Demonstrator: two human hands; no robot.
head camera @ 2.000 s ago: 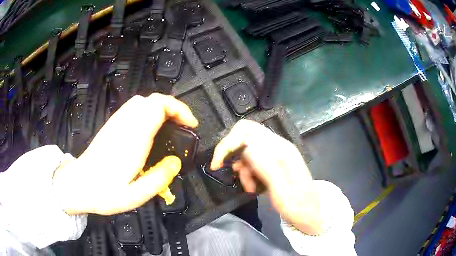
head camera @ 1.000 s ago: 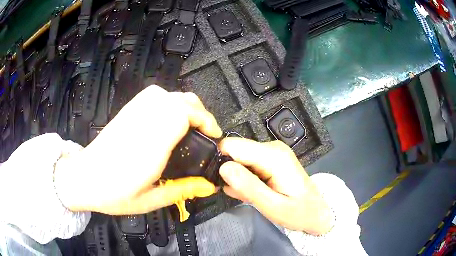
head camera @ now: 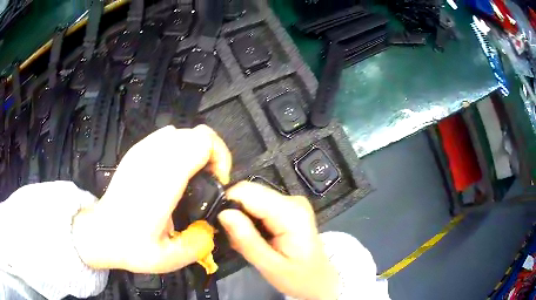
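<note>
My left hand (head camera: 156,202), with an orange finger cot (head camera: 200,241) on its thumb, holds a dark watch body (head camera: 203,196) between fingers and thumb. Small gold contacts show on the watch body. My right hand (head camera: 279,234) is at the right edge of the watch body, its thumb and index finger closed there on something dark, mostly hidden by the fingers. I cannot tell clearly what it is. The foam tray (head camera: 270,146) lies beneath both hands, with loose watch bodies (head camera: 317,169) in its right pockets.
Strapped watches (head camera: 135,96) lie crowded on the left. A pile of loose straps (head camera: 352,29) lies on the green mat (head camera: 411,94) at the upper right, with one strap (head camera: 327,88) against the tray edge. A red bin (head camera: 458,152) stands right, above the grey floor.
My right hand first came to the watch body's right edge and stays there. Both hands have since shifted slightly left and down in view, and the watch body is tilted differently.
</note>
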